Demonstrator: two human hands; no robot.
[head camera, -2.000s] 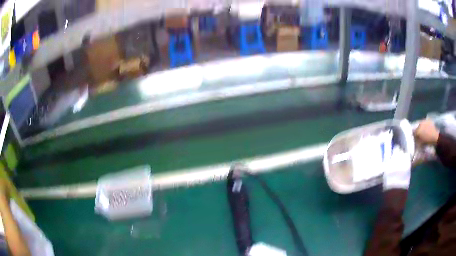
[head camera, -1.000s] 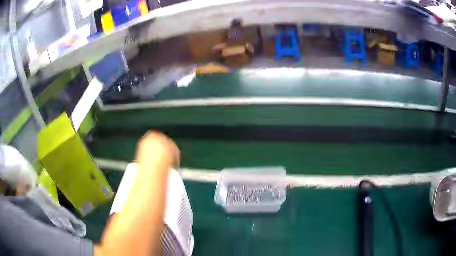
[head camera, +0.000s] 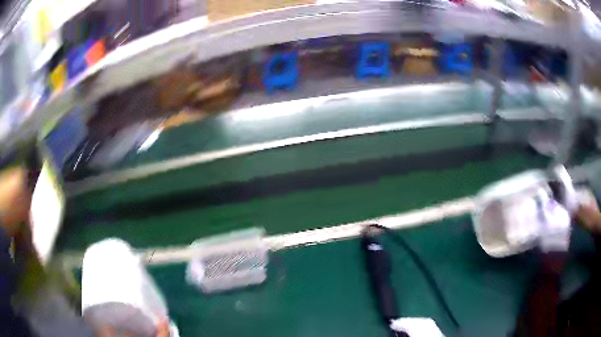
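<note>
A white rounded appliance housing (head camera: 118, 276) is at the lower left, tilted and blurred. Bare fingertips, apparently my left hand (head camera: 161, 327), show at its lower edge; the rest is cut off by the picture's edge. My right hand (head camera: 418, 327), in a white glove, is at the bottom edge, mostly cut off, closed around the lower end of a black electric screwdriver (head camera: 377, 270). A clear screw bin (head camera: 230, 263) with many tiny silvery screws sits between the housing and the screwdriver.
A green conveyor (head camera: 296, 171) with a pale edge rail (head camera: 316, 235) runs behind. At right, a person's gloved hand (head camera: 552, 227) is in an open white housing (head camera: 497, 227). At far left is another person's blurred hand (head camera: 13, 194). A black cord (head camera: 422, 263) loops beside the screwdriver. Grey posts stand at right.
The view swung left, then back right. One second ago a bare arm reached over the vented housing at left; now fingertips show at its lower edge. The gloved hand is back in view.
</note>
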